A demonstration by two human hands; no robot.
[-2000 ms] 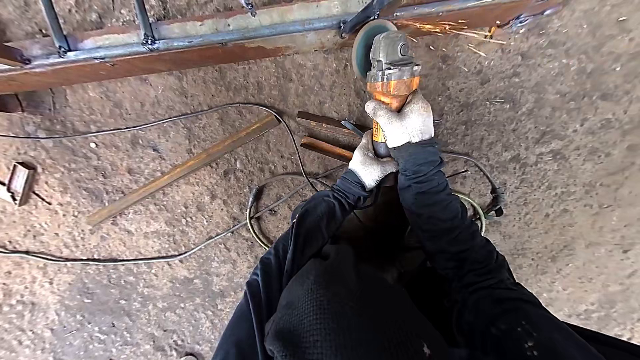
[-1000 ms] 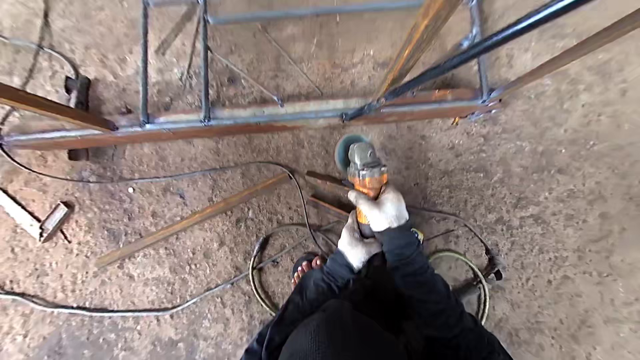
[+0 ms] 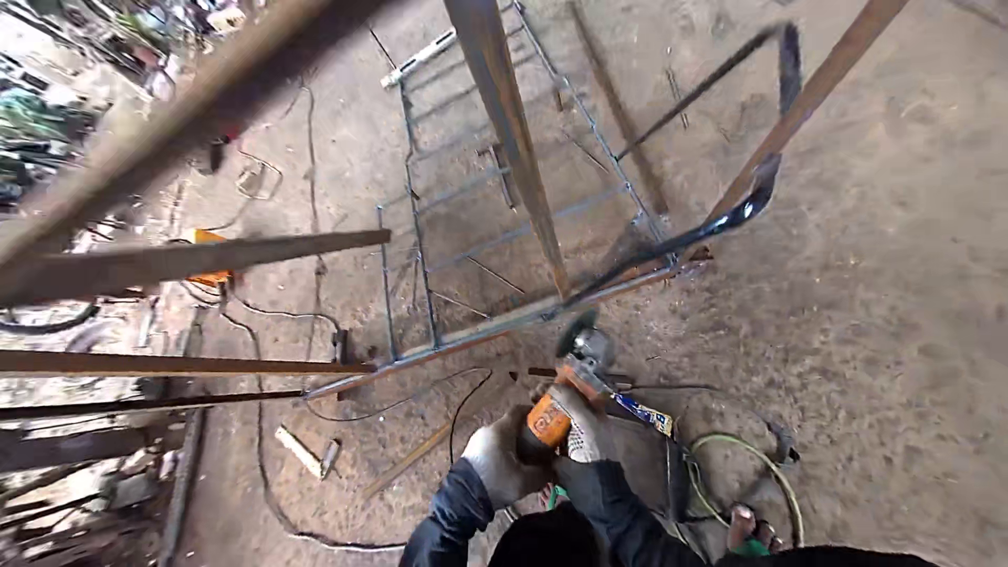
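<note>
An orange angle grinder is held in both gloved hands, its dark disc pointing up just below the lower rail of a welded metal frame. Around the rear end of its body is my left hand, in a pale work glove. My right hand, also gloved, grips the body nearer the head. The disc appears apart from the rail, and no sparks show.
Steel bars rise over the frame, with more at the left. Cables cross the ground, and a coiled hose lies near a foot. An orange box stands at the left, before piled scrap.
Two seconds ago sparks flew from the disc at the rail; now none show, and the grinder is below the rail. The view has swung widely, bringing in more of the frame.
</note>
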